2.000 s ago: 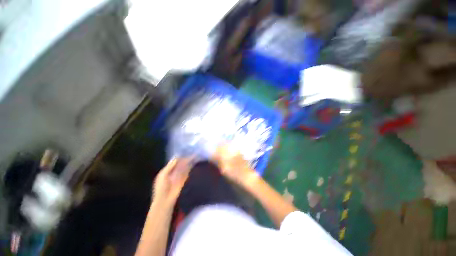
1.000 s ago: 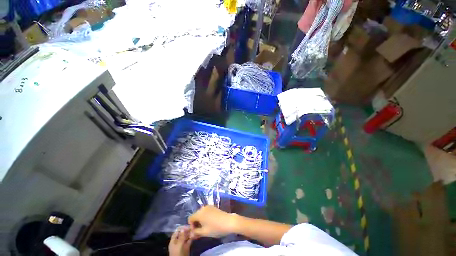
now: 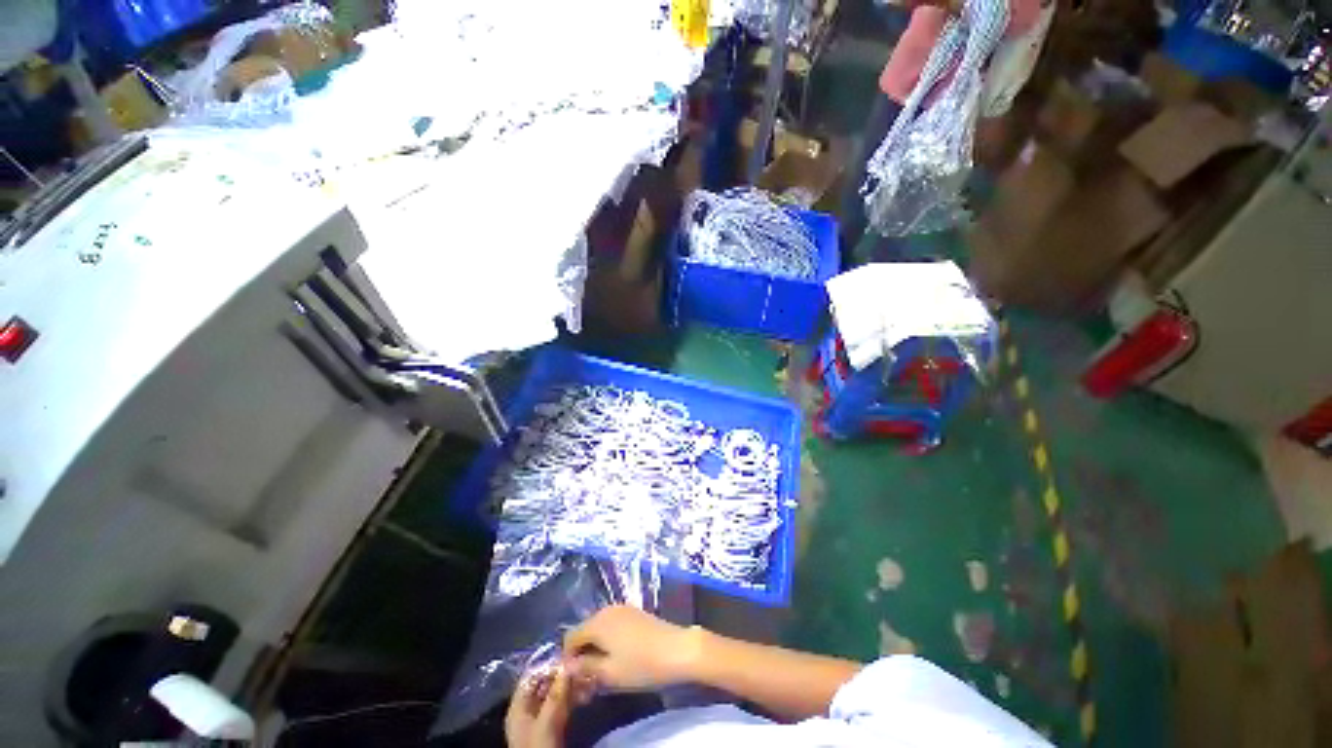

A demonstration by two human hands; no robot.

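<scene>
A clear plastic bag (image 3: 519, 643) hangs crumpled and shiny between my hands and the blue crate. My left hand (image 3: 541, 707) pinches the bag's edge at the bottom centre. My right hand (image 3: 621, 650) meets it there, its fingertips closed on the same bag edge. What lies between the fingertips is too small to tell. The blue crate (image 3: 793, 504), full of white coiled cables (image 3: 628, 482), stands just beyond the bag.
The pale machine housing (image 3: 190, 336) fills the left, its metal guide arms (image 3: 468, 377) reaching toward the crate. A second blue crate (image 3: 760, 303) with looser loops and a blue-red stool (image 3: 920, 387) stand beyond. A person's arm (image 3: 913, 51) shows near hanging cables.
My hands stay together at the bag and have shifted slightly. The view has moved a little, and more of the bag's shiny edge shows against the crate.
</scene>
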